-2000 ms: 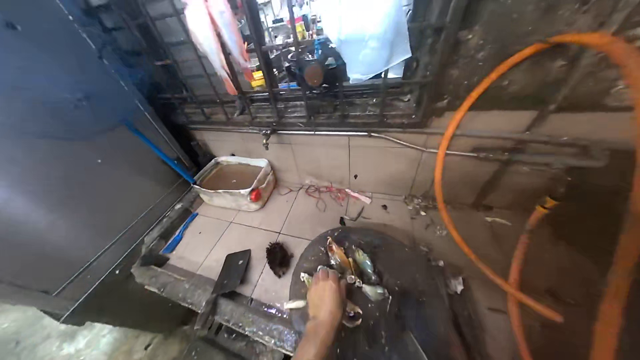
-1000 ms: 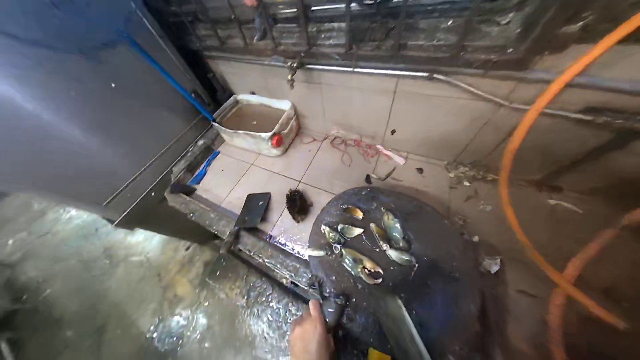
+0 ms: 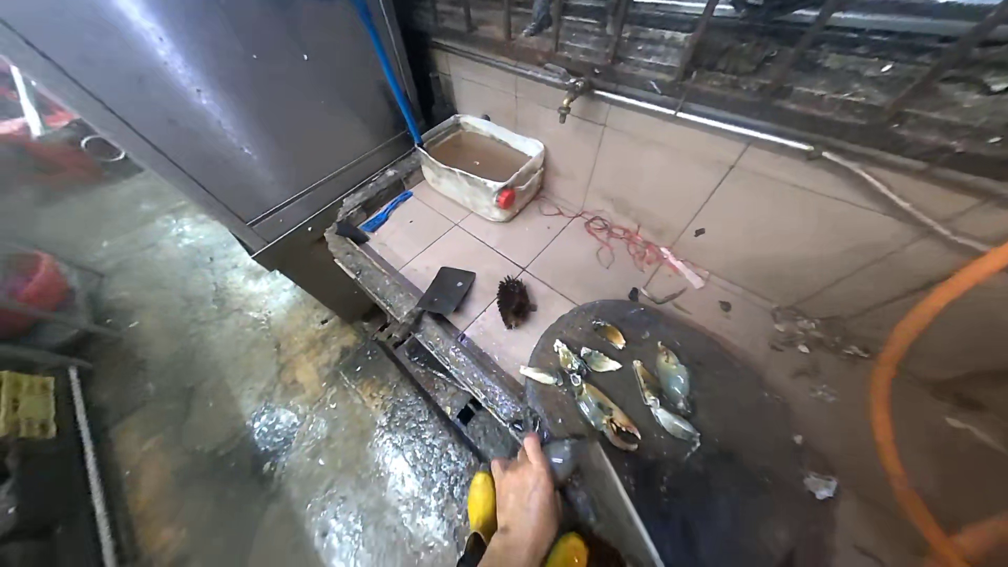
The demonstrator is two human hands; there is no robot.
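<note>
My left hand (image 3: 526,487) is low in the middle, beside the left edge of a round dark chopping block (image 3: 732,394). Its thumb points forward, and its other fingers are mostly hidden. Beside the thumb is a blurred grey object (image 3: 564,457); whether the hand holds it is unclear. A broad metal blade (image 3: 622,496) slants over the block toward the bottom edge, its handle out of sight. On the block lie a large crab claw (image 3: 605,413), a greenish claw piece (image 3: 672,374) and several smaller shell pieces (image 3: 601,360). My right hand is out of view.
A scrub brush (image 3: 513,302) and a dark flat plate (image 3: 447,290) lie left of the block. Behind stand a cut-open plastic container (image 3: 482,177) of murky water and a brass tap (image 3: 571,98). An orange hose (image 3: 894,394) curves at right. Wet floor (image 3: 315,378) spreads left, below a metal cabinet (image 3: 260,94).
My left hand has moved from the shell pieces on the block to the block's near left side. The blade, unseen two seconds ago, is now in view. The view has shifted down and left.
</note>
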